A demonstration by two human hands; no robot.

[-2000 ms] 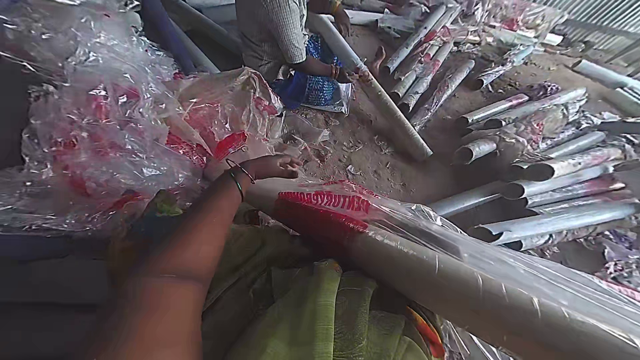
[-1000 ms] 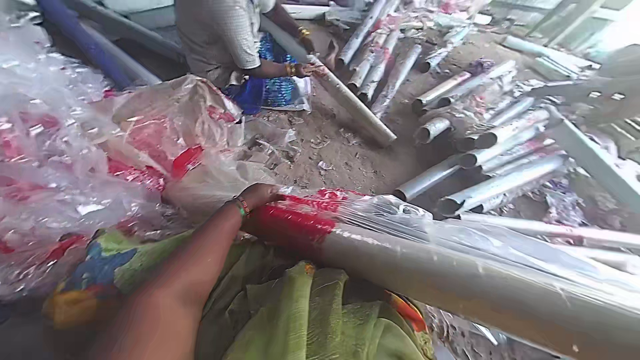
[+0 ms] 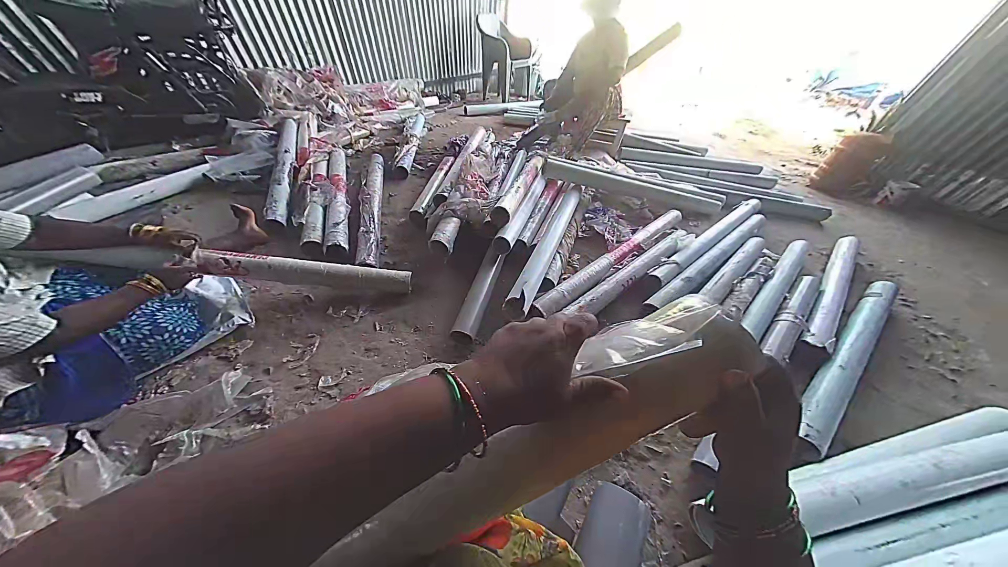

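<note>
A thick grey pipe (image 3: 504, 465) slants across my lap, rising to its far end at the right. Clear plastic film (image 3: 642, 342) lies over its upper part. My left hand (image 3: 543, 370) rests on the film and pipe, thumb stretched out and fingers curled at the film's edge. My right hand (image 3: 748, 425) is wrapped around the pipe's far end, its fingers partly in shadow. Both wrists wear bangles. Part of the pipe is hidden under my left forearm.
At the left, a co-worker's hands (image 3: 169, 260) hold another pipe (image 3: 315, 272). Many pipes (image 3: 543, 252) lie in rows on the dirt floor, with more stacked at the lower right (image 3: 906, 480). Another person (image 3: 594, 63) is near a plastic chair (image 3: 500, 51). Crumpled film (image 3: 181, 417) lies at lower left.
The view has swung far to the right. My left hand, earlier near the red-printed film at the pipe's left part, is now near its far end. My right hand has come into view there.
</note>
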